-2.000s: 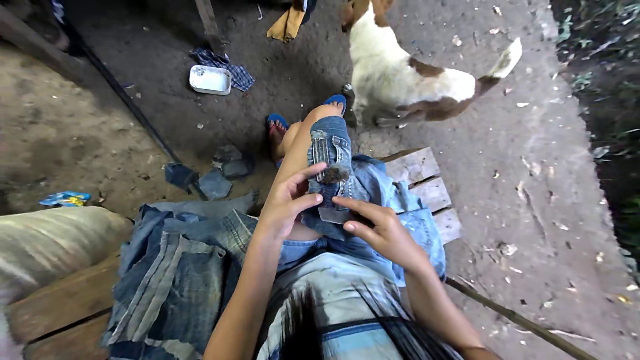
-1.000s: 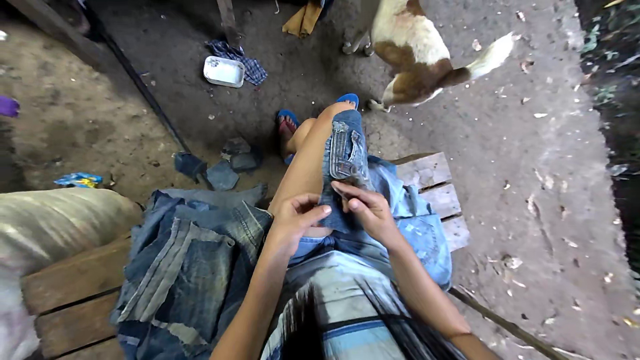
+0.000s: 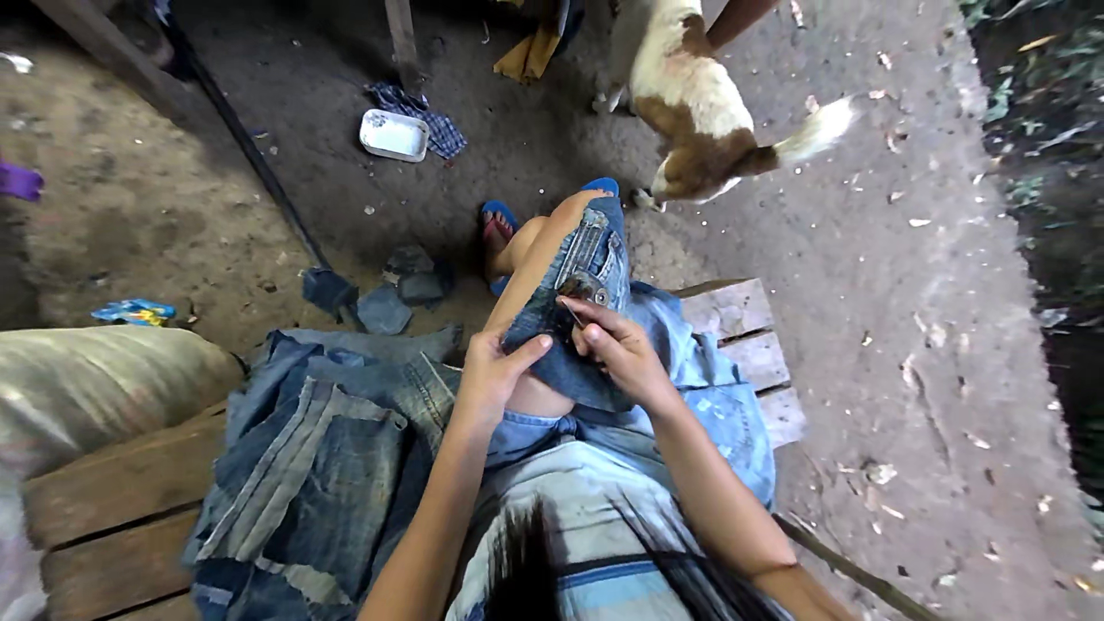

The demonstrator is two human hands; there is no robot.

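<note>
A piece of cut denim (image 3: 565,366) with thick seams lies over my raised thigh. My left hand (image 3: 500,366) rests at its left edge, thumb extended over the cloth and fingers partly hidden. My right hand (image 3: 617,345) pinches a thin, pointed tool (image 3: 571,312), its exact kind too small to tell, against the denim. Just beyond its tip are a dark, frayed lump (image 3: 580,286) and a round metal button (image 3: 600,296). More faded denim (image 3: 733,431) lies under and to the right of my legs.
Cut denim pieces (image 3: 332,483) are heaped on the wooden slatted bench (image 3: 121,483) at left, beside a full sack (image 3: 112,388). A brown and white dog (image 3: 699,103) stands ahead on the dirt ground. Dark scraps (image 3: 384,310), a white tray (image 3: 394,135) and a long pole (image 3: 250,147) lie beyond.
My right hand, spread over the denim two seconds ago, now pinches the thin tool. My left hand has moved off the small dark piece to the cloth's left edge. The dog has turned and shifted.
</note>
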